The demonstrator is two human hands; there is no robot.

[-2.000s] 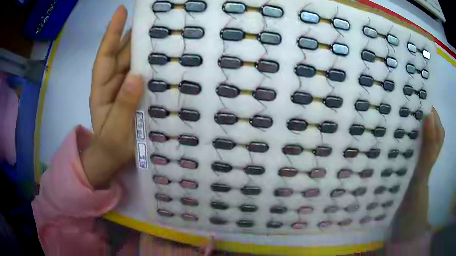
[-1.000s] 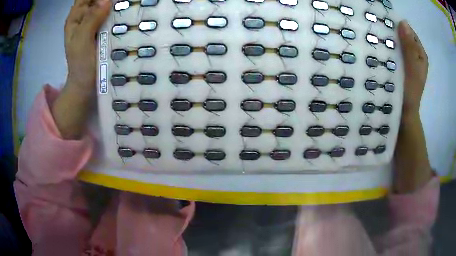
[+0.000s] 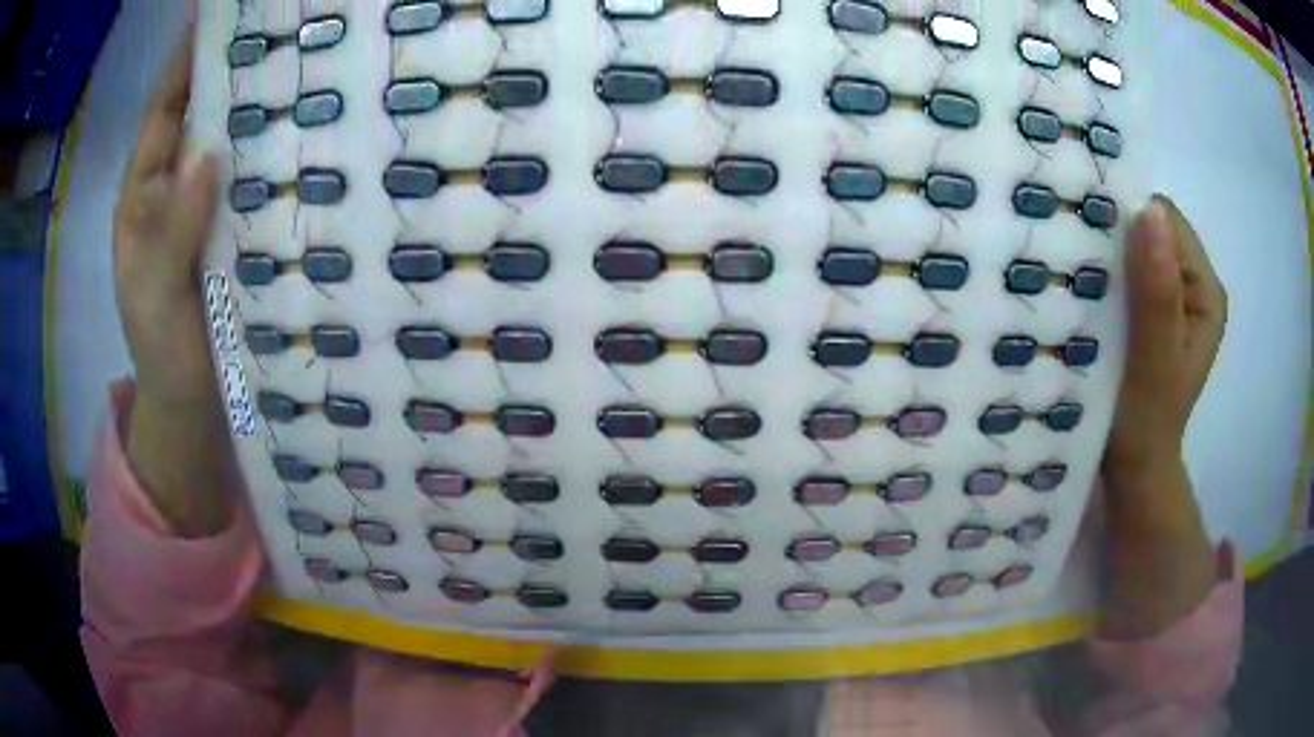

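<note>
A white foam holding board (image 3: 562, 305) fills the middle of the view, its top edge cut off by the picture. Rows of dark, shiny oblong miniature speakers (image 3: 628, 262) lie on it, joined in pairs by tan strips, with fine wire leads. A small label (image 3: 228, 353) is on its left edge. My left hand (image 3: 166, 274) holds the left edge, fingers partly hidden. My right hand (image 3: 1170, 324) holds the right edge, thumb up along it. Both hands are bare, with pink sleeves.
A white bench top (image 3: 1251, 245) shows on both sides. Yellow tape (image 3: 692, 659) runs along its near edge and up the sides. Red tape (image 3: 1275, 32) shows at the top right. Blue and dark shapes lie at the far left.
Since one second ago the board sits lower and more to the left in view, showing more rows, and its tilt differs. Both hands have stayed on its edges.
</note>
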